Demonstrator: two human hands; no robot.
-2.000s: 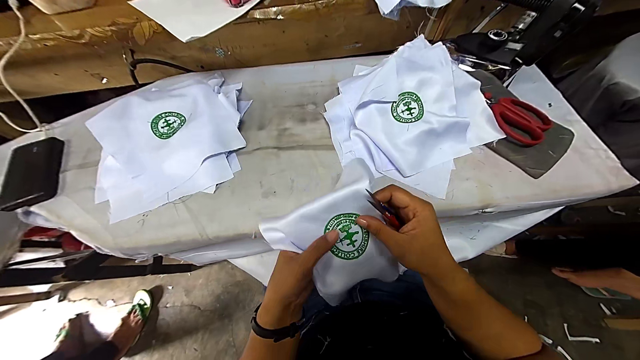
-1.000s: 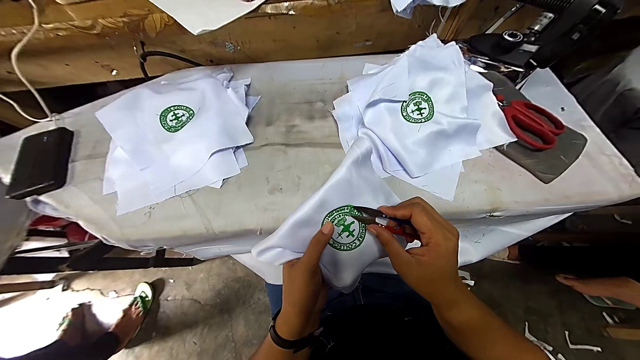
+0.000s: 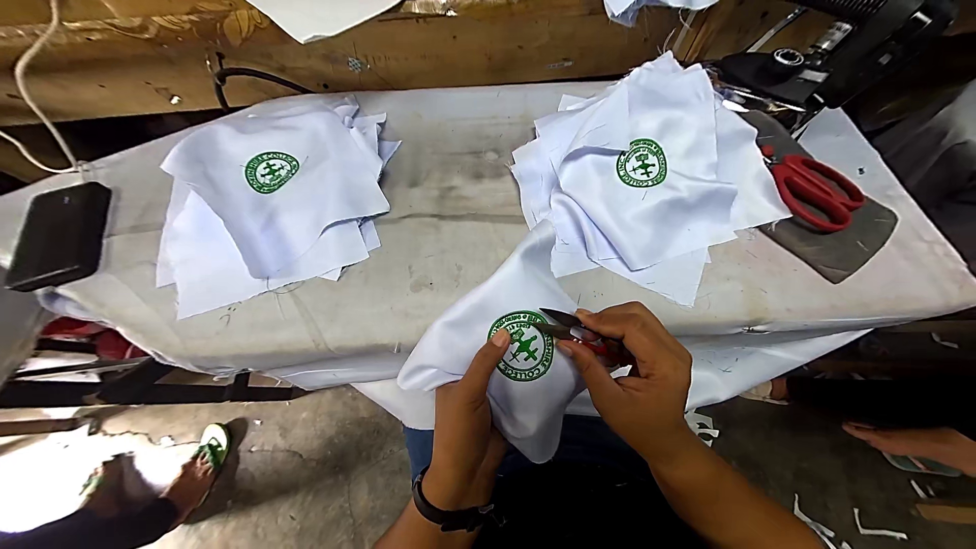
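Note:
A white fabric piece with a green embroidered round emblem [image 3: 521,345] is pinched in my left hand [image 3: 469,408], its thumb at the emblem's left edge. My right hand [image 3: 637,366] grips small thread snips [image 3: 568,324] with red on the handle; their blades lie parted over the emblem's upper right edge. One stack of white embroidered fabric pieces [image 3: 305,221] rests on the table's left part. Another stack [image 3: 671,221] lies at the right, just beyond my hands, and the held piece's upper corner reaches its lower edge.
Red-handled scissors [image 3: 820,191] lie on a dark grey pad [image 3: 854,244] at the right. Behind them stands a black machine [image 3: 823,61]. A black rectangular device [image 3: 61,236] with a cable sits at the cloth-covered table's [image 3: 457,252] left end. Other people's feet show below at both sides.
The snips' blades, shown on the emblem one second ago, are now visibly spread at its upper right edge. Two seconds ago they pointed up, away from the emblem.

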